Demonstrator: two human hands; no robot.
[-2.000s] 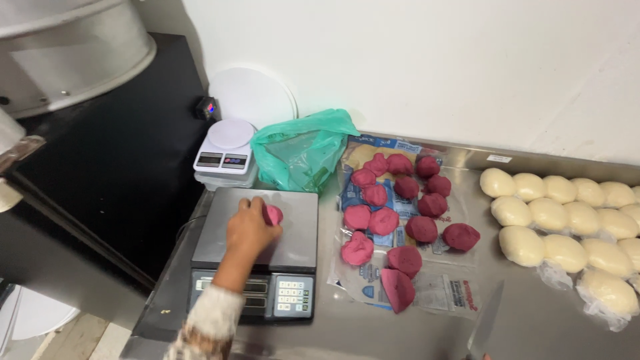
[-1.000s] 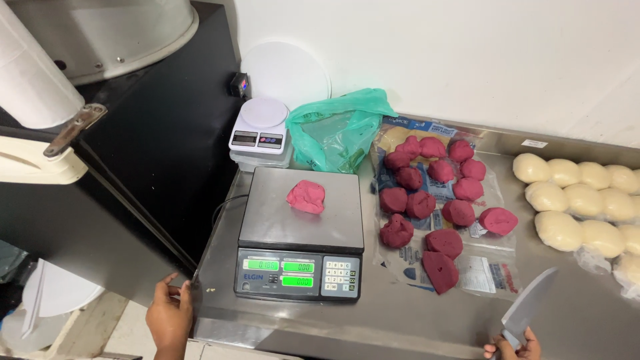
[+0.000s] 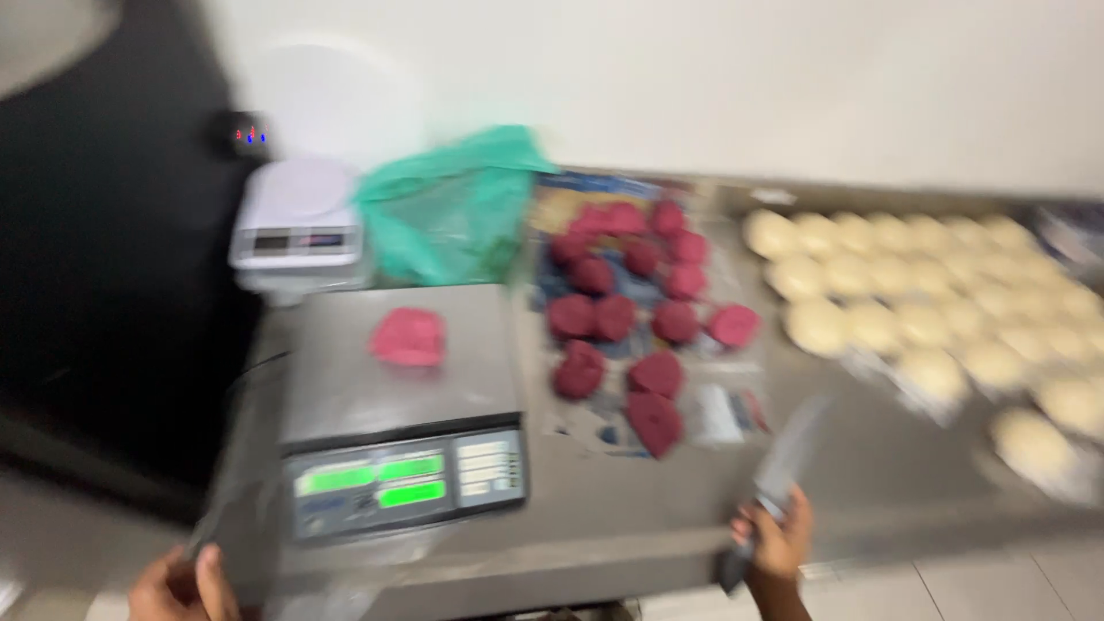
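At the bottom left, my left hand is by the counter's edge with its fingers apart; blur hides whether something thin is between them. My right hand grips the black handle of a kitchen knife, its blade pointing up and away over the counter. One pink dough piece rests on the steel plate of a digital scale with lit green displays. Right of the scale, several darker pink dough pieces lie on flattened printed plastic bags.
A green plastic bag and a small white kitchen scale stand behind the large scale. Rows of pale dough balls cover the right of the steel counter. A black cabinet borders the left; a white wall is behind.
Two seconds ago a hand was at the pink dough on the scale; the dough now sits there untouched. My right hand with the knife has come further into view over the counter's front.
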